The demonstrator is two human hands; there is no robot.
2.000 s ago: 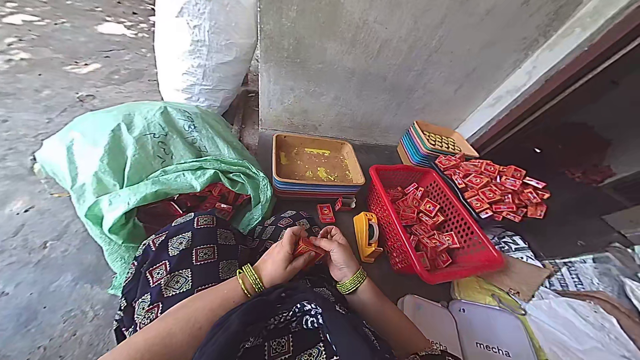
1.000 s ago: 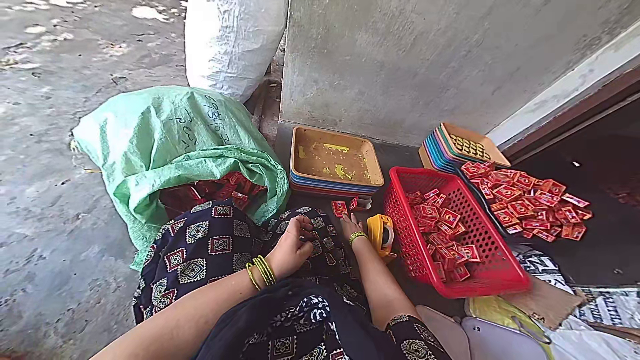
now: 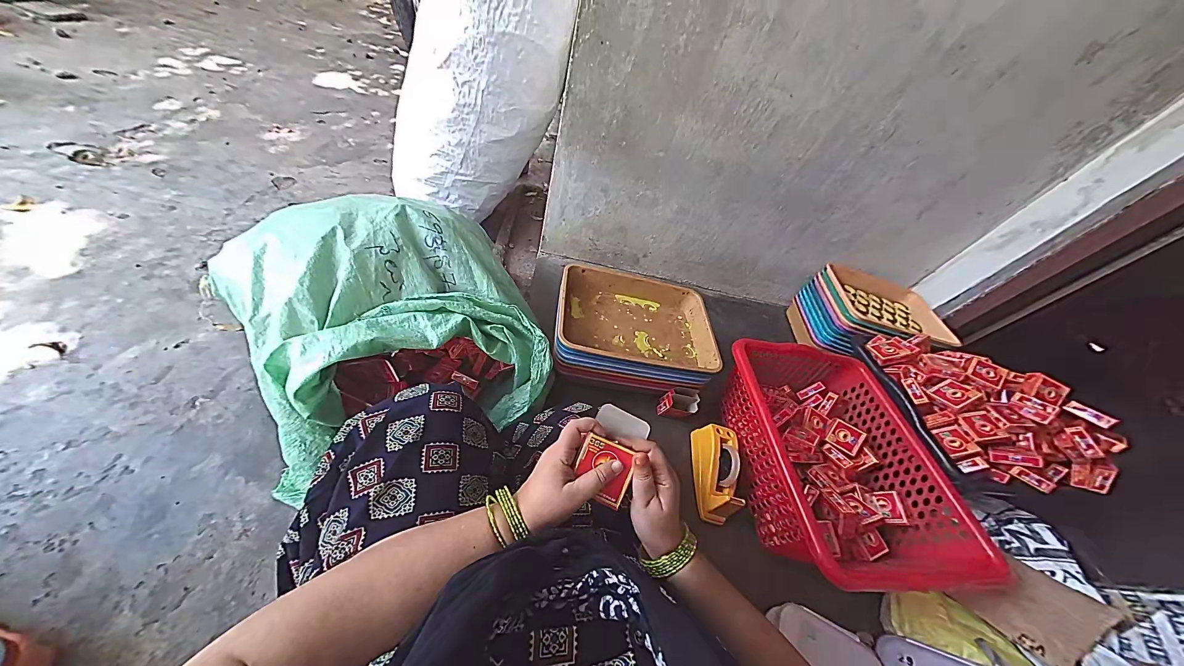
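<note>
My left hand (image 3: 566, 476) grips a small red printed cardboard box (image 3: 605, 470) over my lap, its thumb on the front. The box's pale flap (image 3: 623, 423) stands raised at the top. My right hand (image 3: 655, 490) touches the box's right edge with its fingers. Just right of it, a yellow tape dispenser (image 3: 710, 474) stands on the floor. Another small red box (image 3: 678, 403) lies above the dispenser, beside the stacked trays (image 3: 638, 370). The red perforated plastic basket (image 3: 888, 462) holds many small red boxes.
A green woven sack (image 3: 370, 268) with red boxes in its mouth lies at the left, a white sack (image 3: 481, 92) behind it. More red boxes (image 3: 1008, 416) are heaped right of the basket. A second tray stack (image 3: 828, 310), its top tray holding small pieces, stands by the wall (image 3: 832, 139).
My right hand, near the tape dispenser and small red boxes a second ago, is back beside my left hand. A red box with its flap raised now shows in my left hand.
</note>
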